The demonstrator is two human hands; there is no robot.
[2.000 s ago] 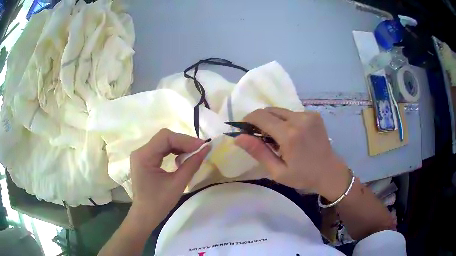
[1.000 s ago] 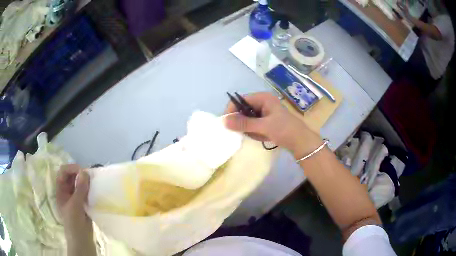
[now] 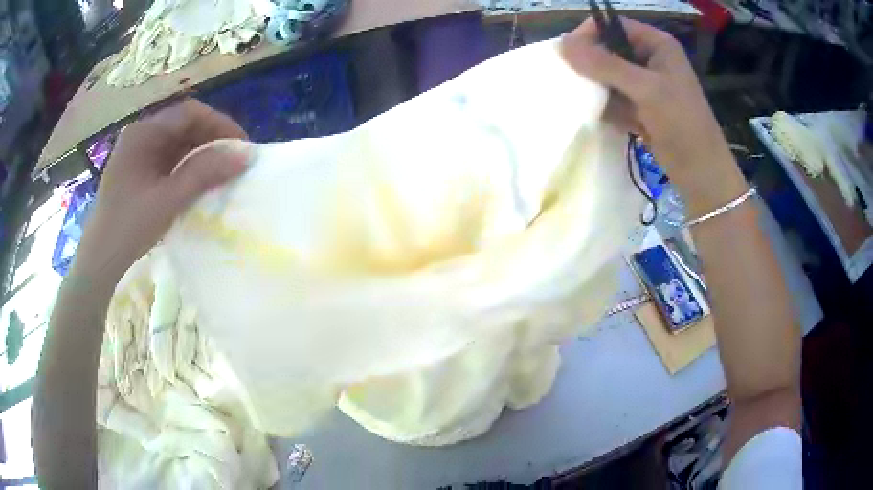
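A cream top [image 3: 412, 211] is held up and stretched between my hands, above the table. My left hand [image 3: 182, 158] grips its edge at the upper left. My right hand [image 3: 641, 81] grips the other end at the upper right and also holds dark thread snips [image 3: 611, 31], whose points stick up past the fingers. A thin black cord [image 3: 639, 182] hangs in a loop below my right hand. The lower part of the top hangs down in soft folds in front of the table. A grey-blue seam line shows near its right side.
A garment pile [image 3: 172, 383] lies at the left. On the grey table [image 3: 593, 412] at the right are a phone or blue-faced box [image 3: 670, 287] on brown card [image 3: 675, 345] and part of a tape measure [image 3: 627, 305]. Another worktable with cream cloth [image 3: 191, 38] stands behind.
Both hands have risen and moved apart, lifting the cream top off the table and spreading it. The snips have gone from the cloth edge up with my right hand. The view has tilted forward.
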